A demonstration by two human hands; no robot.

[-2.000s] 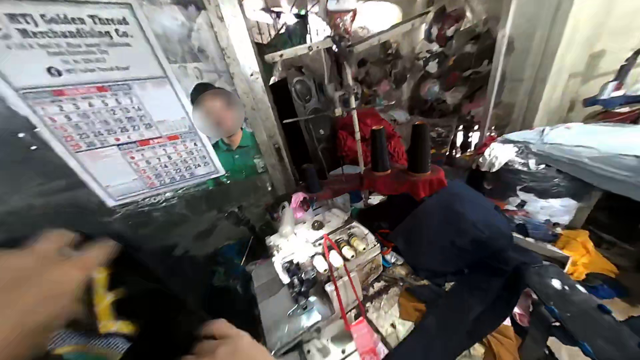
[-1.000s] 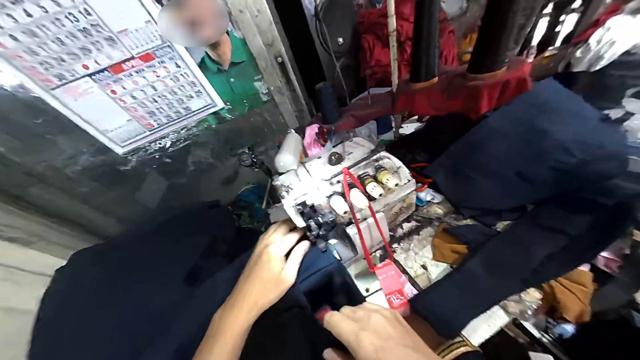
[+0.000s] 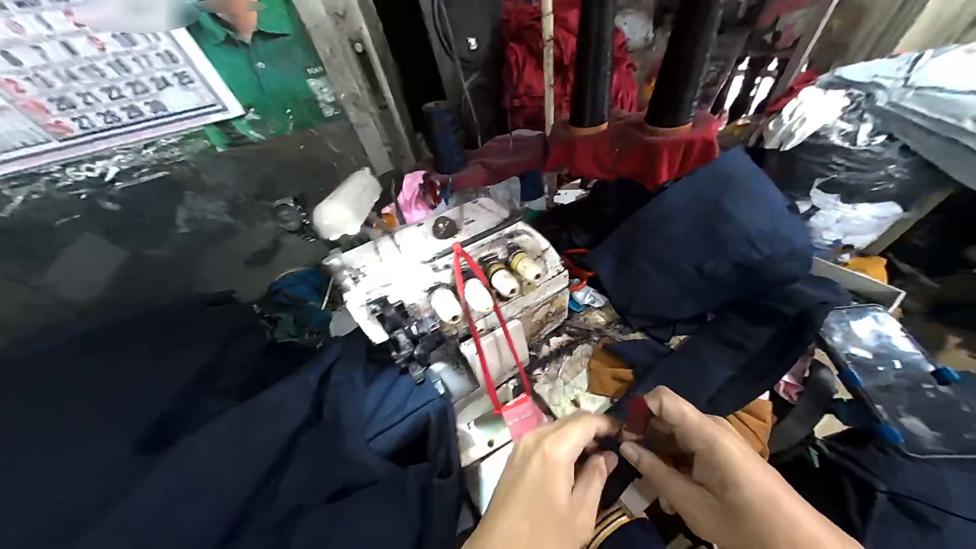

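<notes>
Near the bottom centre, my left hand (image 3: 545, 488) and my right hand (image 3: 705, 473) meet, both pinching a small piece of dark fabric (image 3: 614, 476). A dark red bit shows by my right fingers. Beyond them stands a white overlock sewing machine (image 3: 450, 274) with several tension dials. A red lanyard (image 3: 488, 351) with a pink-red tag (image 3: 522, 415) hangs from its top. Dark navy cloth (image 3: 290, 457) lies left of my hands, reaching the machine's needle area. More navy cloth (image 3: 709, 252) lies to the right of the machine.
Large black thread cones (image 3: 591, 69) stand on red cloth (image 3: 633, 149) behind the machine. Orange-handled scissors (image 3: 578, 267) lie beside it. A phone in a holder (image 3: 903, 377) is at the right. A calendar (image 3: 99, 84) hangs on the dark wall at the left.
My left hand has left the cloth at the needle area and moved right to my right hand. The navy cloth stays by the machine.
</notes>
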